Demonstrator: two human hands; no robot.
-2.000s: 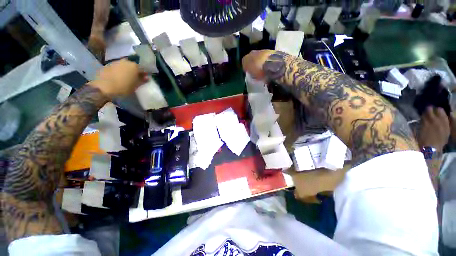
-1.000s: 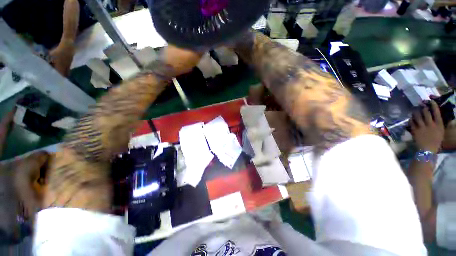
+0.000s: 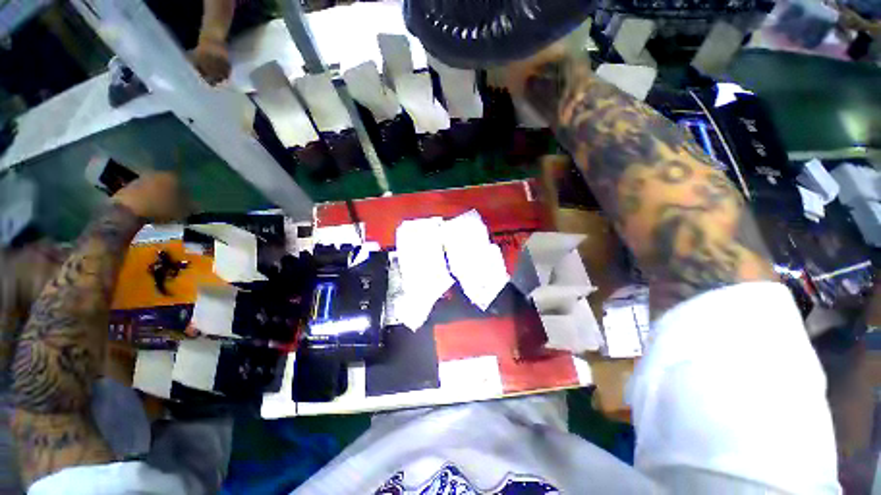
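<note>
My left hand (image 3: 155, 195), blurred, is at the far left with a small folding carton (image 3: 118, 178) at its fingertips. My right hand (image 3: 529, 77) reaches to the back, partly hidden by the fan; its fingers and anything in them cannot be made out. Open cartons with pale flaps up stand in a row (image 3: 421, 118) beyond the table cover. More open cartons (image 3: 227, 309) stand at left, and a few (image 3: 562, 300) at the cover's right side. Glossy black flat blanks (image 3: 338, 307) lie left of centre. Loose white leaflets (image 3: 450, 261) lie at the centre.
The red, black and white printed cover (image 3: 468, 340) lies in front of me; an orange printed sheet (image 3: 159, 276) is at left. A fan (image 3: 493, 24) overhangs the back. A grey metal bar (image 3: 208, 121) crosses the upper left. Another person's hand (image 3: 212, 60) is beyond it.
My left hand has moved from the back row to the far left with a carton. My right hand has shifted right at the back. The cover's right side shows fewer cartons than two seconds ago.
</note>
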